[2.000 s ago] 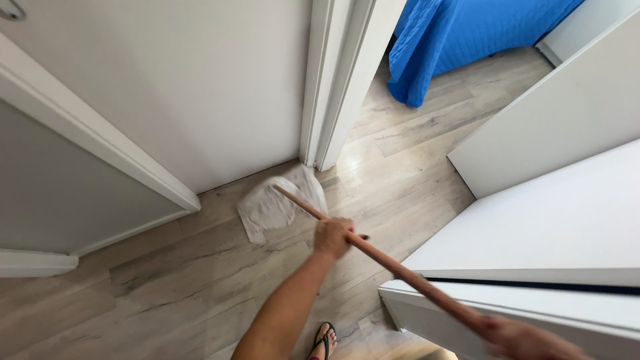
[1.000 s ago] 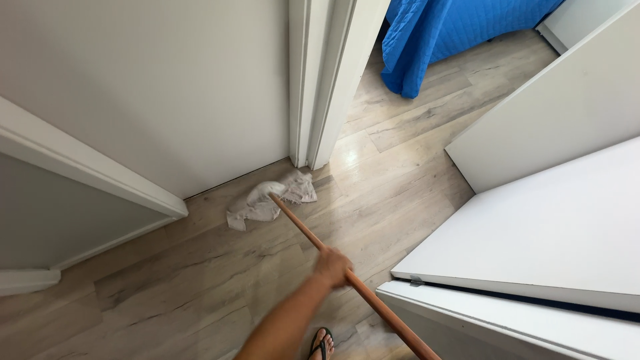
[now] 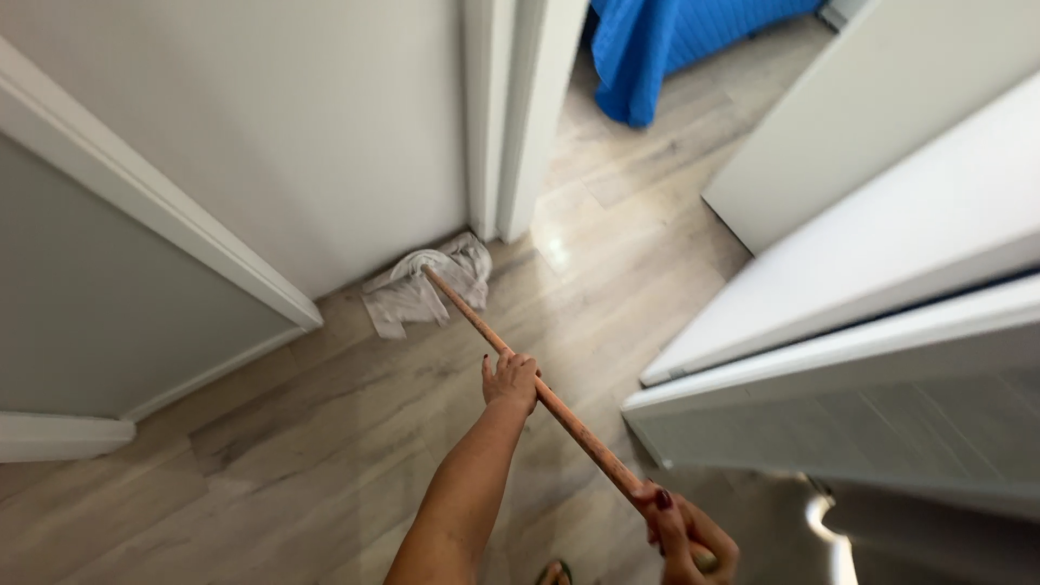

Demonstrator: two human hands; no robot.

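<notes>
A long wooden mop handle (image 3: 581,435) slants across the view, its far end in a wet-looking, pale gray cloth (image 3: 414,288) bunched on the floor. The cloth lies along the foot of the white wall, beside the door frame. My left hand (image 3: 512,380) is around the middle of the handle, its arm reaching up from the bottom edge. Near the top end of the handle, at the lower right, my right hand (image 3: 691,536) is closed on it. Whatever is under the cloth is hidden.
White door trim (image 3: 520,122) stands beside the cloth. A white door (image 3: 853,244) and its edge take up the right side. Past the doorway a blue quilted bedspread (image 3: 634,73) hangs to the wood-look floor (image 3: 309,455). My sandaled foot (image 3: 555,573) shows at the bottom edge.
The cloth has shifted and changed shape along the wall's foot, staying at the handle's far end. My right hand, outside the view one second ago, is visible at the lower right.
</notes>
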